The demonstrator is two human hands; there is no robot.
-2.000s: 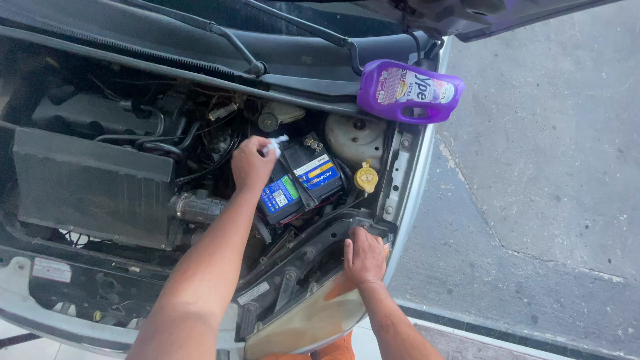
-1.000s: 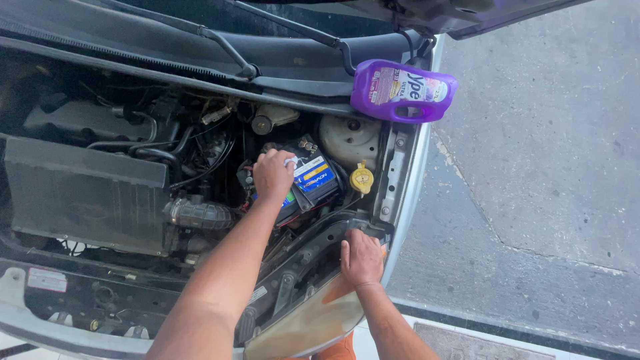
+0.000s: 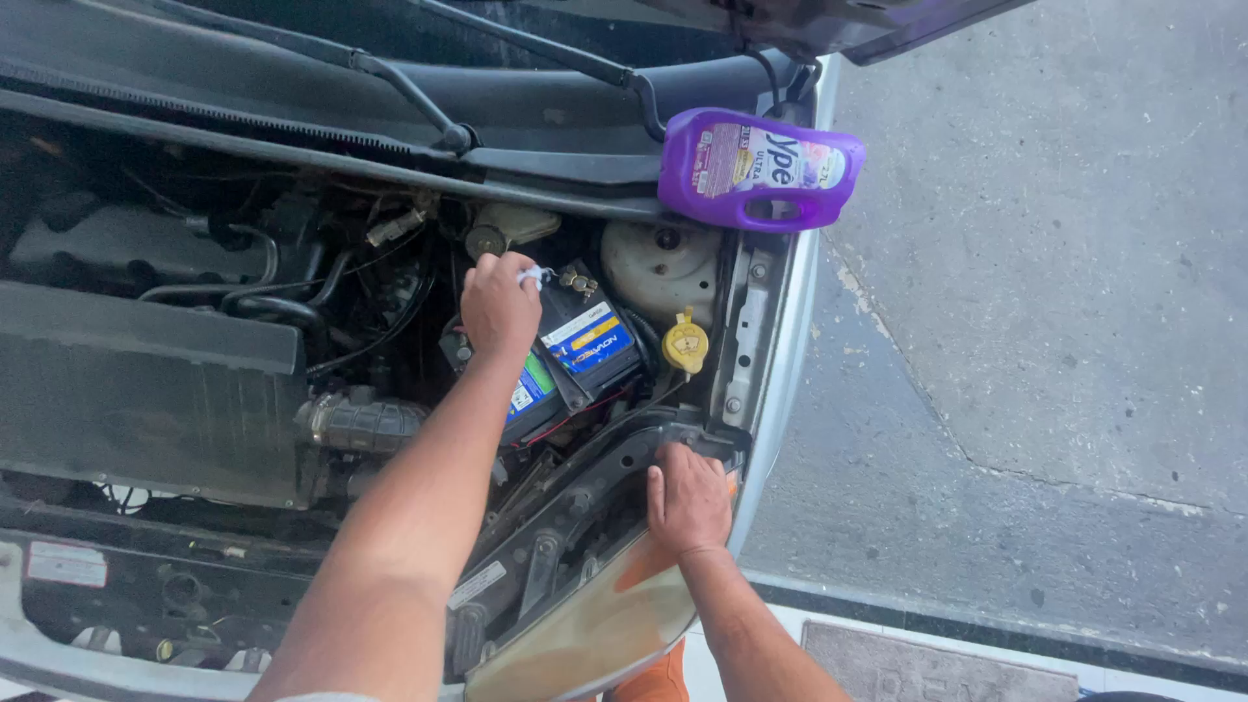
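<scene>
My left hand [image 3: 500, 304] holds a small wad of white cloth or paper [image 3: 533, 276] at the far left part of a black car battery [image 3: 586, 346] with blue and yellow labels. Its fingertips point away from me, and part of the battery lies behind the hand and forearm. A metal terminal clamp [image 3: 578, 282] sits on the battery's far edge, just right of the cloth. My right hand [image 3: 689, 498] rests on the frame edge above the headlight [image 3: 595, 624], with its fingers bent over the edge and nothing seen in them.
A purple plastic jug [image 3: 720, 200] lies on the car's edge by the wiper arm [image 3: 643, 97]. A yellow reservoir cap [image 3: 685, 345] stands right of the battery. The black engine cover [image 3: 146, 390] and an air intake hose [image 3: 363, 423] are at the left, and the raised hood's edge [image 3: 877, 29] overhangs the top.
Since the one-second-old frame, my left hand has shifted left off the battery's middle, and the terminal clamp it covered shows again. My right hand stays on the frame edge.
</scene>
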